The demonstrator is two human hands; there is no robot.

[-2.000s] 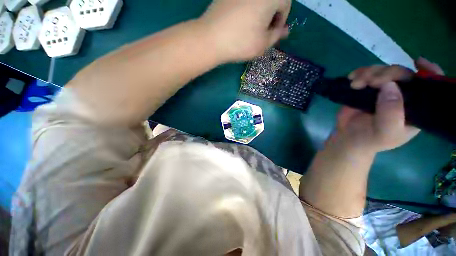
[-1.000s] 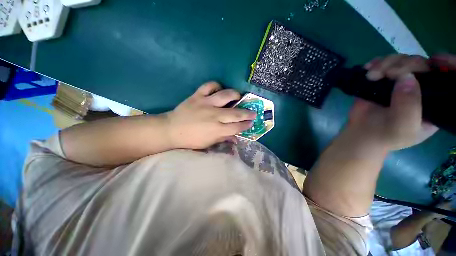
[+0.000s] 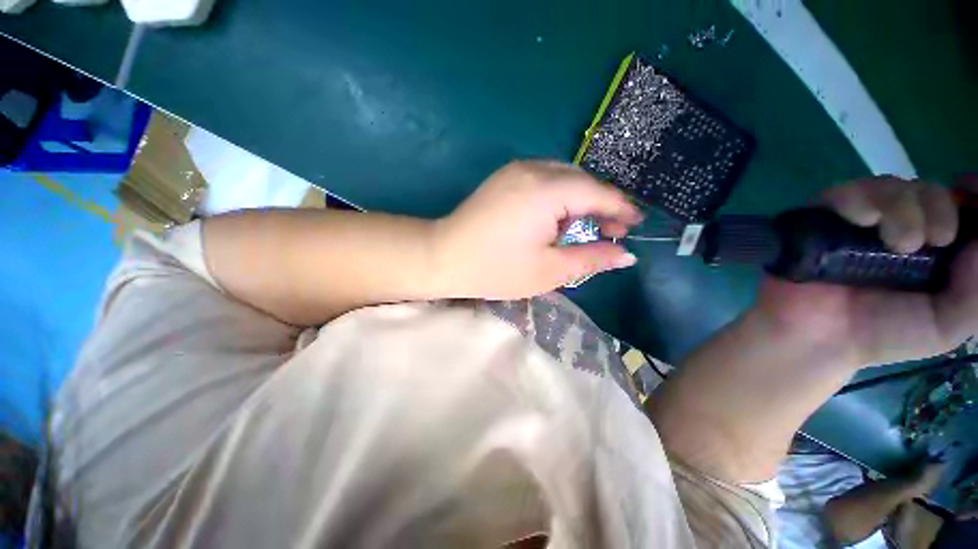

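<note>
My right hand (image 3: 858,257) grips a black electric screwdriver (image 3: 751,241) lying sideways, its thin metal bit pointing left. My left hand (image 3: 525,231) is over the open housing, thumb and fingertips on either side of the bit's tip; whether they pinch a screw is too small to tell. The housing with its green board (image 3: 581,231) shows only as a small patch between the fingers; the rest is hidden by the hand. A dark screw tray (image 3: 670,139) with a yellow left edge and heaped silver screws lies just beyond.
Loose screws (image 3: 708,38) lie past the tray. White hexagonal units (image 3: 169,9) are cut off at the top left. A white rail (image 3: 826,80) runs at the upper right. Wired boards (image 3: 933,402) and another person's arm (image 3: 869,509) are at the lower right. A cardboard box (image 3: 156,177) stands beside the bench.
My left hand first came down from near the tray onto the housing, then moved its fingertips to the bit. The screwdriver's bit has come into view over the housing's right side.
</note>
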